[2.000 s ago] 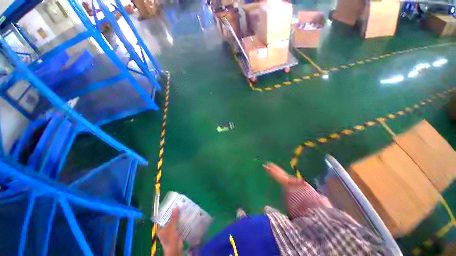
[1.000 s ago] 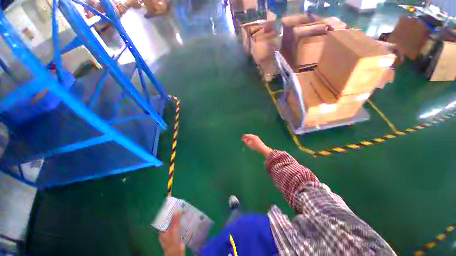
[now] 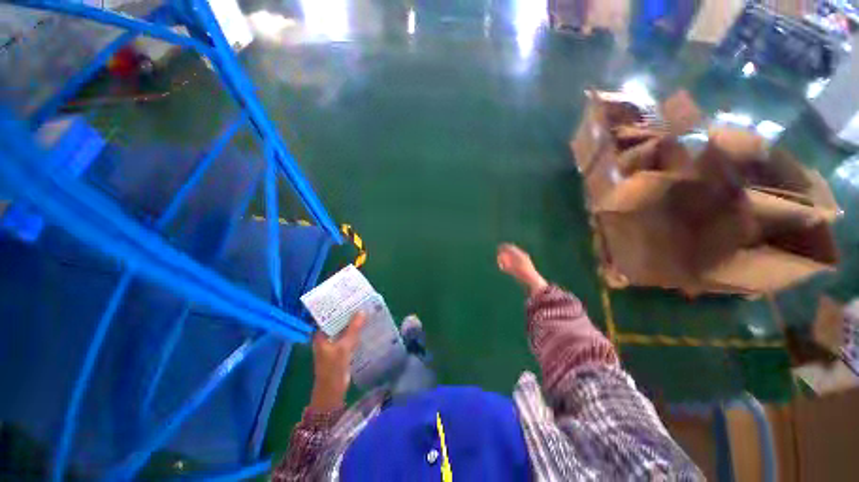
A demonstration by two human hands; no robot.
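A stack of white printed label sheets [image 3: 369,329] is in my left hand [image 3: 337,356], at the lower left of the view. My left thumb lies over the print and the other fingers are hidden behind the sheets. The upper part of the stack is bent at an angle to the lower part. My right hand [image 3: 516,263] is stretched forward over the green floor, right of the middle. It is small and blurred, its fingers look curled, and no object shows in it.
A blue metal rack [image 3: 273,169] stands close on my left. Open brown cartons [image 3: 650,221] stand on the right inside yellow tape lines [image 3: 697,341]. A grey curved handle [image 3: 756,424] shows at the lower right. Black-yellow tape [image 3: 356,245] ends by the rack.
The view has moved forward along the green floor. The loaded trolley has passed to the lower right edge and open cartons are now nearer. My left hand has risen with the sheets.
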